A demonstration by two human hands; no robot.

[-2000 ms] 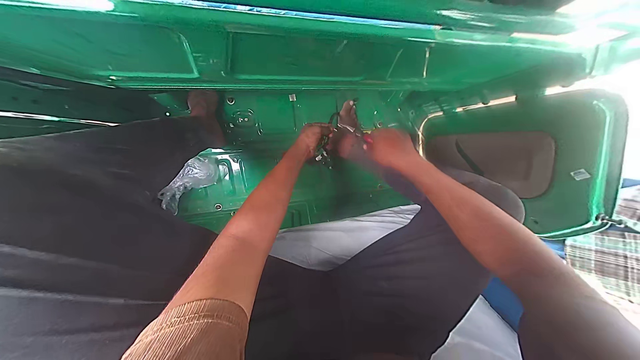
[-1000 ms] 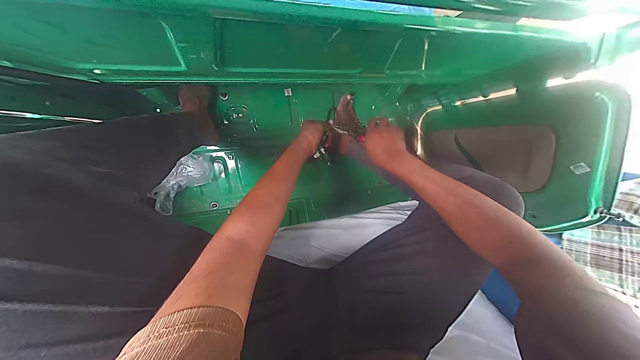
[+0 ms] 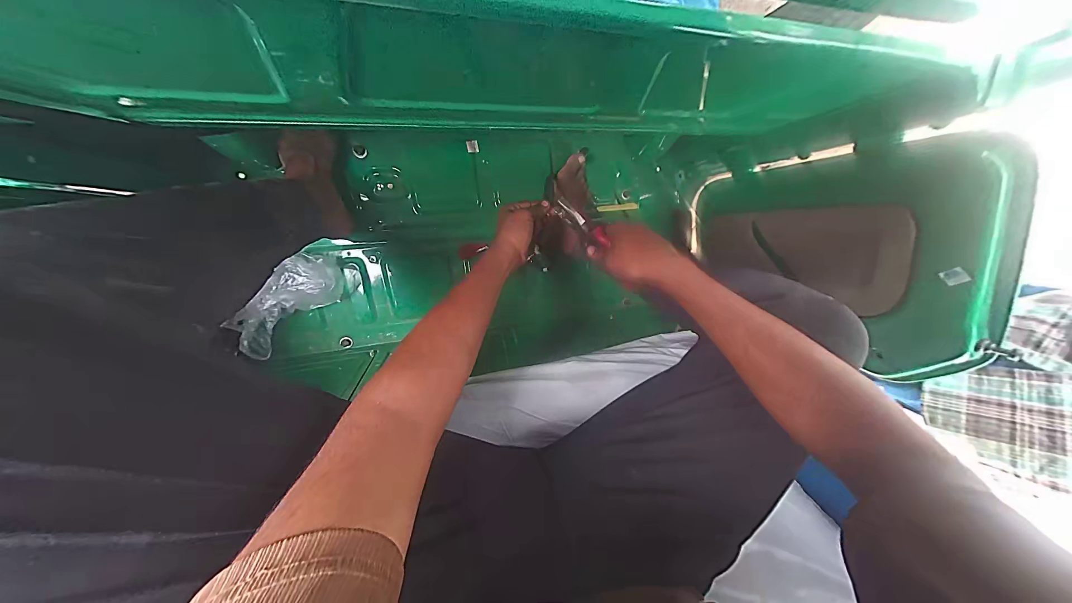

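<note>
My left hand (image 3: 519,228) is closed on a small bundle of dark wires (image 3: 543,239), whose loose ends hang just below the fingers. Close to its right, my right hand (image 3: 632,251) grips a hand tool with red handles (image 3: 599,237), which looks like pliers. The tool's metal end points up and left to the wires; whether its jaws touch them cannot be told. A bare foot (image 3: 574,180) rests on the green metal floor right behind both hands. Something small and red (image 3: 471,250) shows left of my left wrist.
A crumpled clear plastic bag (image 3: 293,289) lies at the left on the green metal floor panel (image 3: 444,180). A green metal beam (image 3: 469,71) spans the top. At the right stands a green door (image 3: 955,226) with a brown inset panel. White fabric (image 3: 578,389) lies between my legs and the floor.
Both hands stay close together at the same spot beside the foot. The right hand and its red-handled tool have shifted slightly relative to the left hand.
</note>
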